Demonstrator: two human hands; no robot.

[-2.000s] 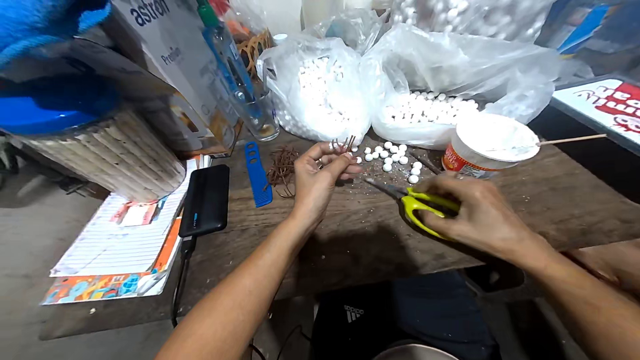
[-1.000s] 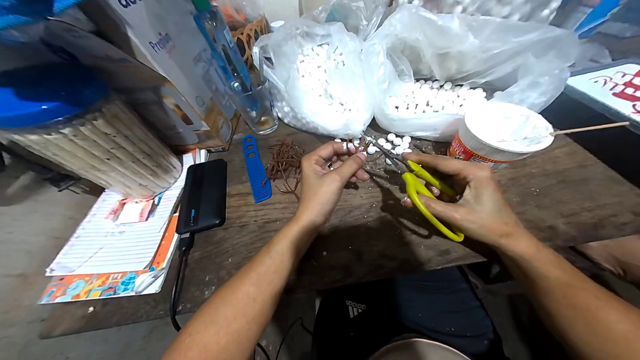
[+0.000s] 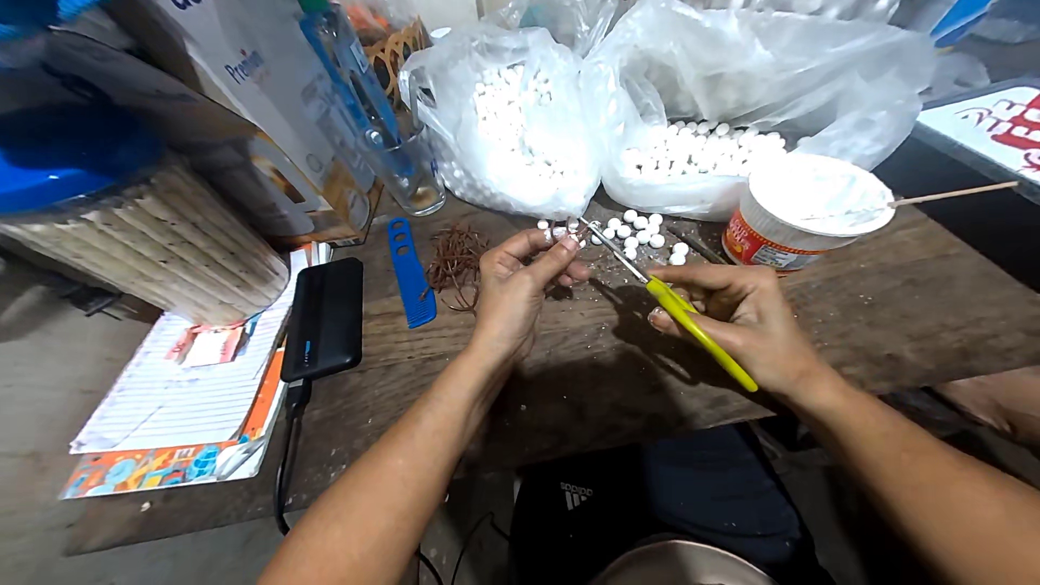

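Observation:
My left hand (image 3: 528,276) pinches a small bunch of thin brown strands, with white bits at its fingertips. Scissors with yellow-green handles (image 3: 703,335) are in my right hand (image 3: 735,317), their blades pointing up and left to the left fingertips. White foam balls (image 3: 642,231) lie loose on the wooden table just beyond the hands. Left of my left hand lie a tangle of brown strands (image 3: 457,258) and a blue plastic comb-like tool (image 3: 410,276). A paper cup (image 3: 772,231) with white stuff and a wooden stick (image 3: 955,195) stands to the right.
Plastic bags of white balls (image 3: 512,130) (image 3: 691,162) line the back beside a drinking glass (image 3: 414,183). At left are a black power bank (image 3: 323,321) with a cable, lined paper (image 3: 195,398) and a blue-lidded jar (image 3: 171,244). The table's front edge runs below my forearms.
The scissors were lower and apart from my left fingertips two seconds ago; their blades have come up to them. My left hand has stayed in about the same place.

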